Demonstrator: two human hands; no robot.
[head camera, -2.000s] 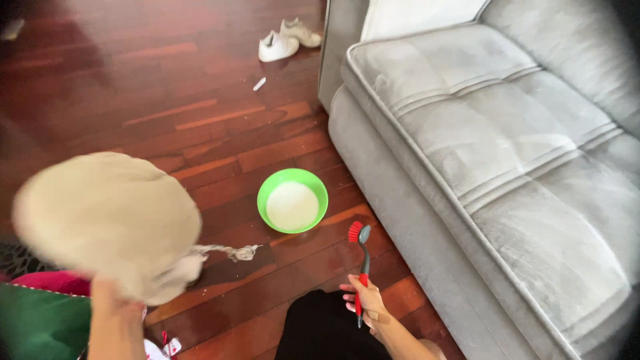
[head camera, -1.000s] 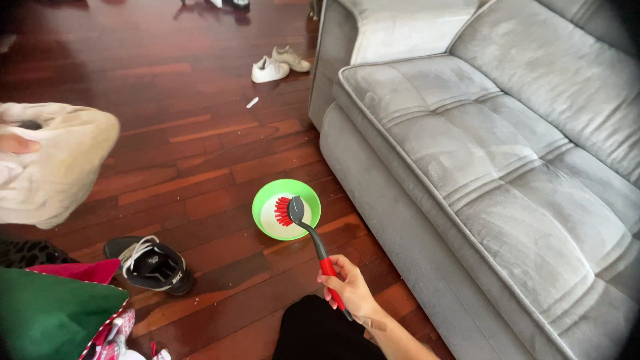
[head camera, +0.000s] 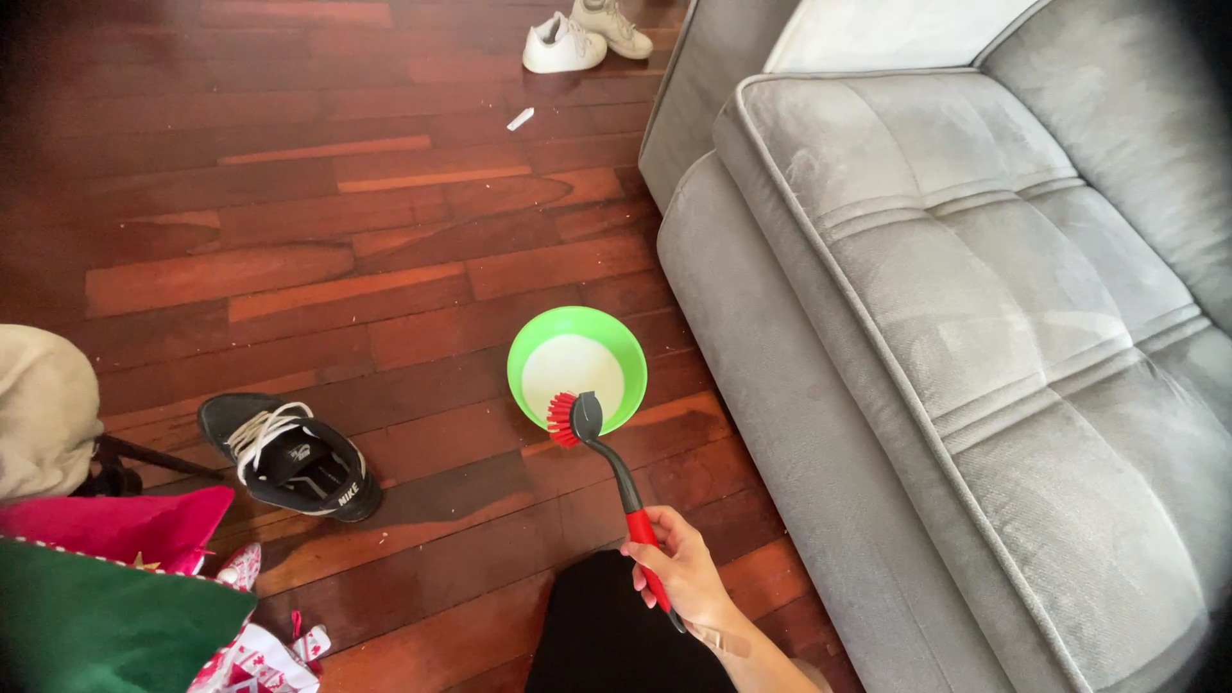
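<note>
My right hand (head camera: 674, 568) grips the red handle of a scrub brush (head camera: 616, 462) with red bristles and a dark grey neck. The brush head is over the near rim of a green bowl (head camera: 630, 371), which holds a whitish liquid (head camera: 573, 371); whether the bristles touch it I cannot tell. My left hand is out of view. A black Nike sneaker (head camera: 298, 462) with pale laces lies on the wood floor, left of the bowl. At the left edge is a beige cloth item (head camera: 43, 414), partly cut off.
A grey upholstered sofa (head camera: 818, 385) fills the right side. White shoes (head camera: 568, 46) and a small white piece (head camera: 521, 119) lie on the floor at the top. Green fabric (head camera: 115, 606), pink fabric (head camera: 135, 520) and patterned red-and-white cloth (head camera: 255, 664) are at the lower left.
The beige item, held by my left hand earlier, is now farther left, and that hand has gone out of view. The brush has come over the bowl since two seconds ago.
</note>
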